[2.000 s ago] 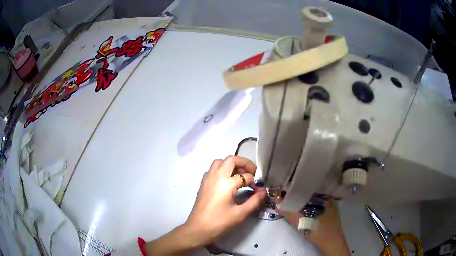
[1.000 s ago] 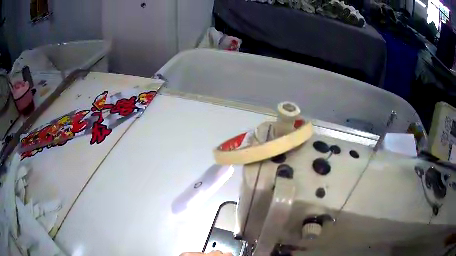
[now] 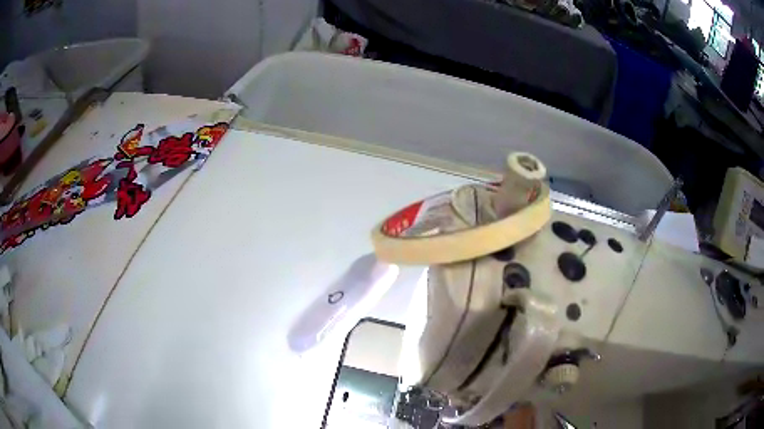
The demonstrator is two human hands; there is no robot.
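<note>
The cream sewing machine head stands at the right. A cream tape roll hangs tilted around the post on its left end. The tension dial is on its front. The shiny slide plate shows in the bed. The presser foot area is at the bottom edge, too blurred for detail. A skin-toned patch beneath the head, likely my right hand, is mostly hidden and cut off. My left hand is out of the picture.
A floral sticker lies on the table at left, with white cut pieces below it. A large whitish bin stands behind the table. A cream box is at far right. A metal tip shows at the bottom edge.
The view has tilted up from the close look at the needle area. My left hand, at the needle area two seconds ago, has left the picture. My right hand is now mostly cut off.
</note>
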